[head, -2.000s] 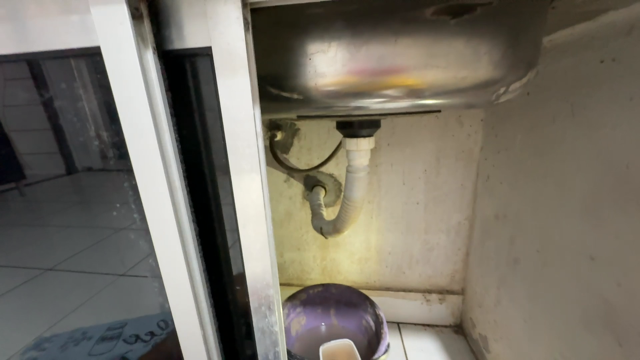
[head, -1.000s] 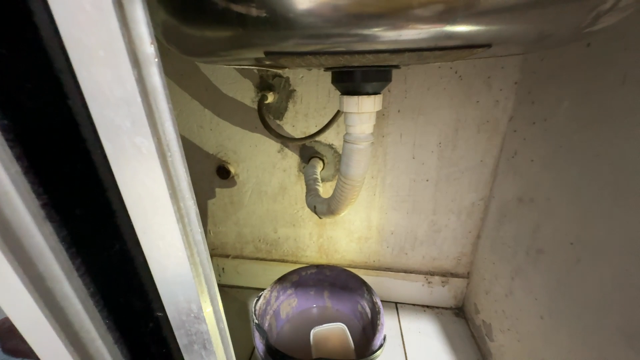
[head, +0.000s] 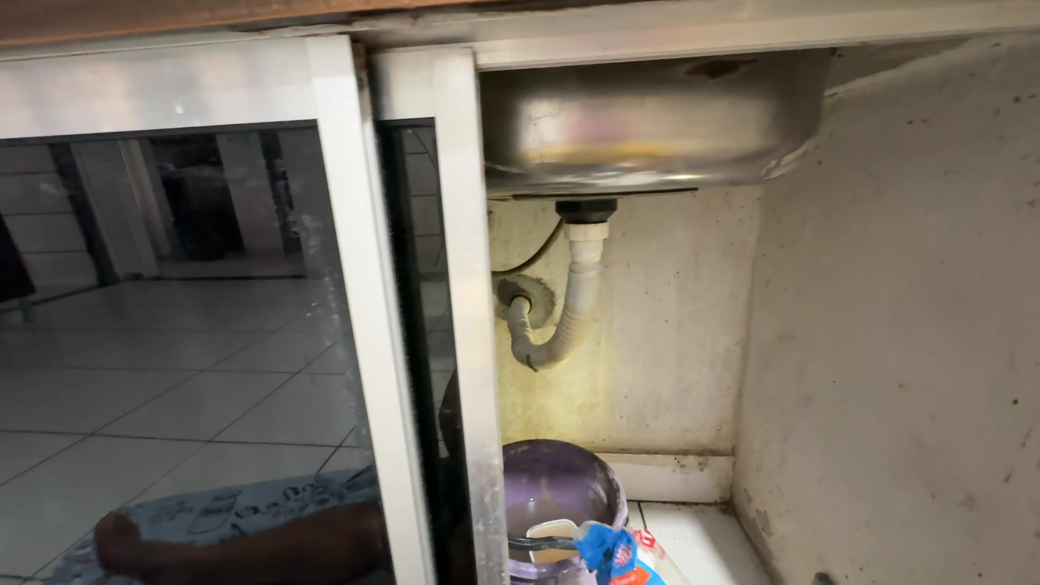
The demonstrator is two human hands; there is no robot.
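Note:
Neither of my hands shows. Under a stainless steel sink basin (head: 650,122) a black drain fitting (head: 587,210) joins a white nut and a grey corrugated drain hose (head: 578,305), which curves in a U into a hole in the back wall. Below it stands a purple bucket (head: 597,479), with a pale container (head: 552,532) inside it. A blue, red and white plastic package (head: 621,556) is in front of the bucket at the bottom edge, beside a dark handle-like piece (head: 542,543). The bucket's left side is hidden behind the door frame.
Sliding cabinet doors with aluminium frames (head: 471,325) and dark glass (head: 187,325) cover the left; the glass reflects a tiled floor and a bare limb on patterned cloth. A stained side wall (head: 886,309) bounds the right. White tiles (head: 691,536) line the cabinet floor.
The view has moved back from the cabinet and shows more of the doors. The coloured plastic package now shows at the bottom, where the earlier frames do not show it.

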